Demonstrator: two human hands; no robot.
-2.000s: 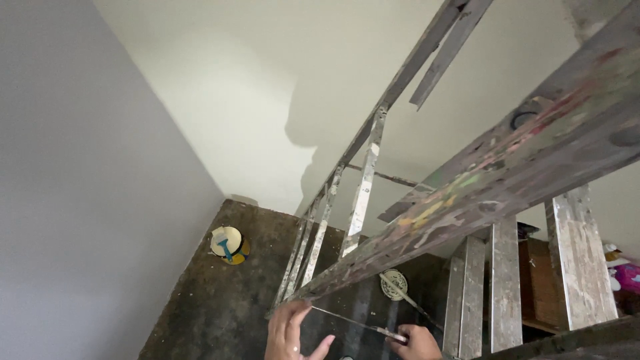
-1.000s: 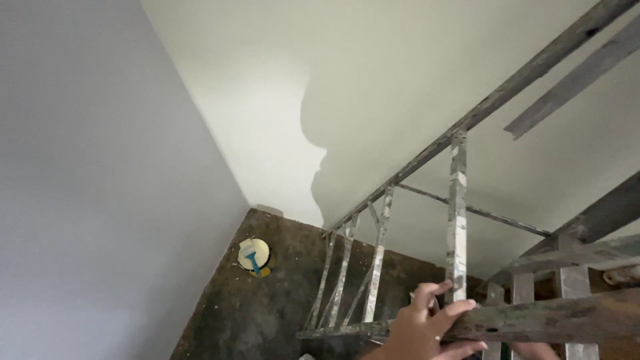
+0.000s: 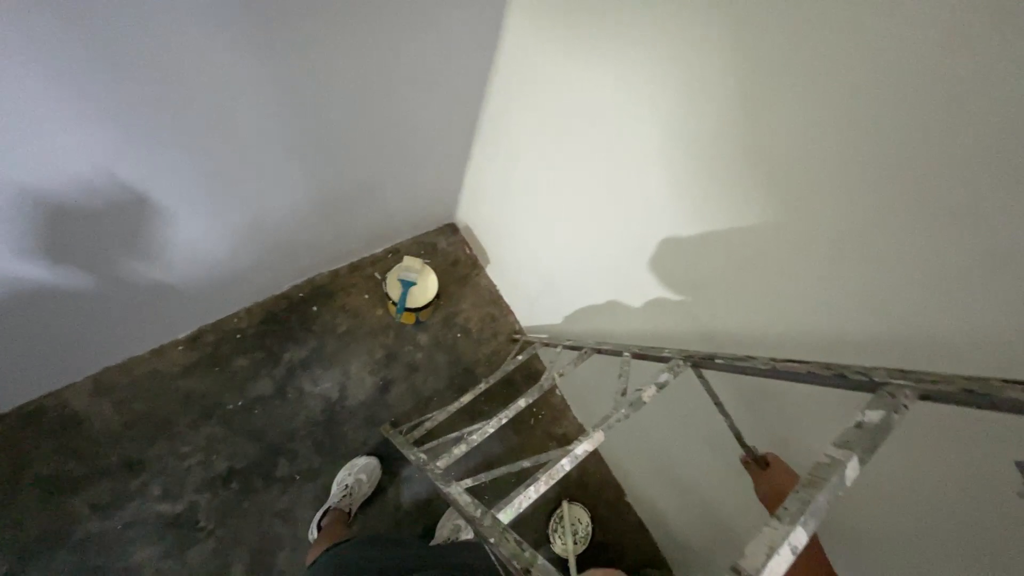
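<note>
A paint-spattered metal stepladder stands low in the view, its treads running between two long rails. My right hand reaches up from the lower right, behind a tread, with its fingers closed around the lower end of the ladder's thin spreader bar. Only a sliver of skin, seemingly my left hand, shows at the bottom edge; its fingers and whatever it touches are hidden. On the floor by the corner, a blue-handled paintbrush lies across a paint bucket with a pale top.
A round paint-smeared container with a stick or handle across it is on the dark floor beyond the ladder. My shoe is left of the ladder. A grey wall and a pale wall meet at the corner.
The view has turned, and the ladder now lies lower in it. My right hand is now on the spreader bar. My feet have come into view.
</note>
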